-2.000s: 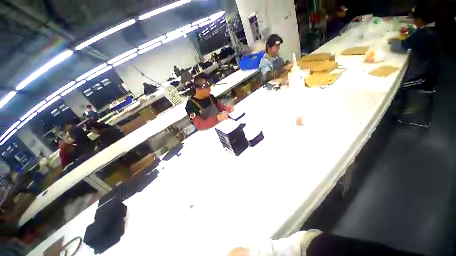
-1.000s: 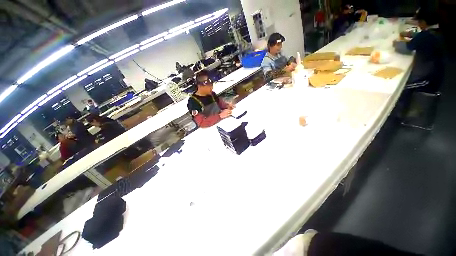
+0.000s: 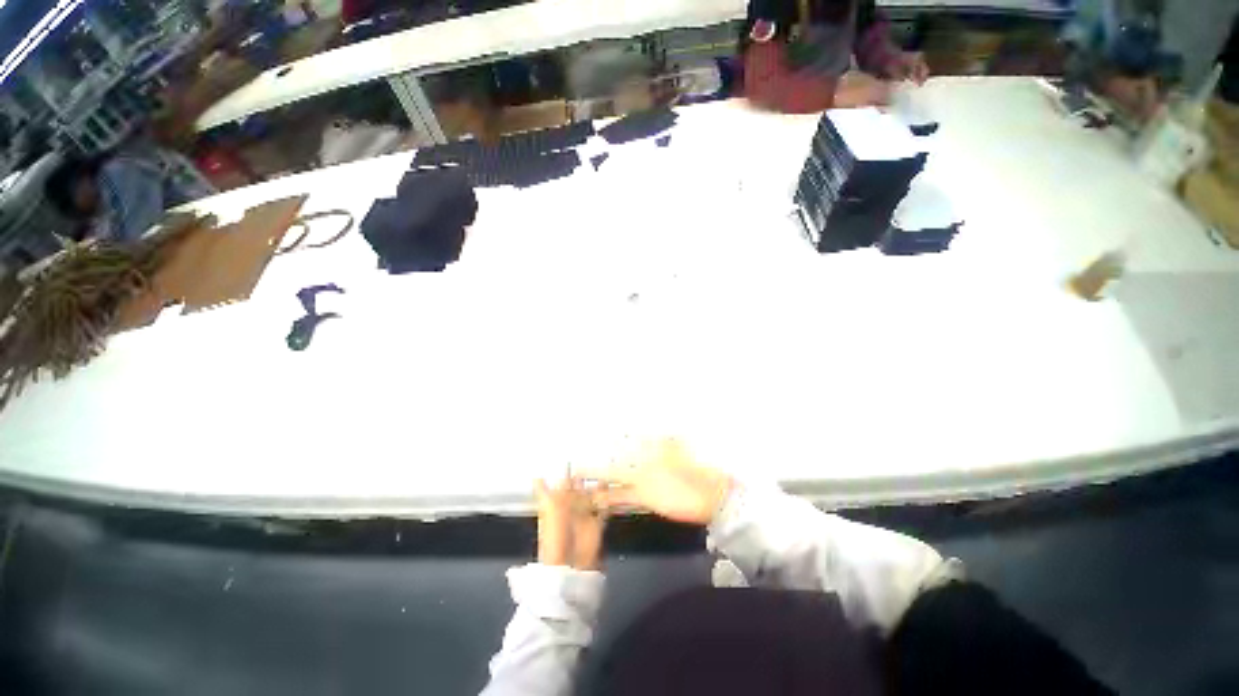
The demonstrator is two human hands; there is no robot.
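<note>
My left hand (image 3: 571, 519) and my right hand (image 3: 675, 481) are at the near edge of the white table (image 3: 544, 381), with their fingers close together or touching. Both look bare and empty, with fingers apart, but glare washes out detail. Further in, a tall stack of black pieces with pale tops (image 3: 853, 180) stands beside a lower stack (image 3: 923, 222). A dark heap (image 3: 420, 222) lies left of centre.
Dark shears (image 3: 314, 316), a brown panel (image 3: 231, 256), a thin strap loop (image 3: 317, 231) and stringy brown strands (image 3: 68, 302) lie at left. Dark pieces (image 3: 523, 152) line the far edge. A small tan piece (image 3: 1095, 276) is at right. A person (image 3: 802, 61) sits across the table.
The view has swung left and down, so the stacks and shears area appear closer. Both my hands now show at the table edge; before, only part of one arm showed at the bottom.
</note>
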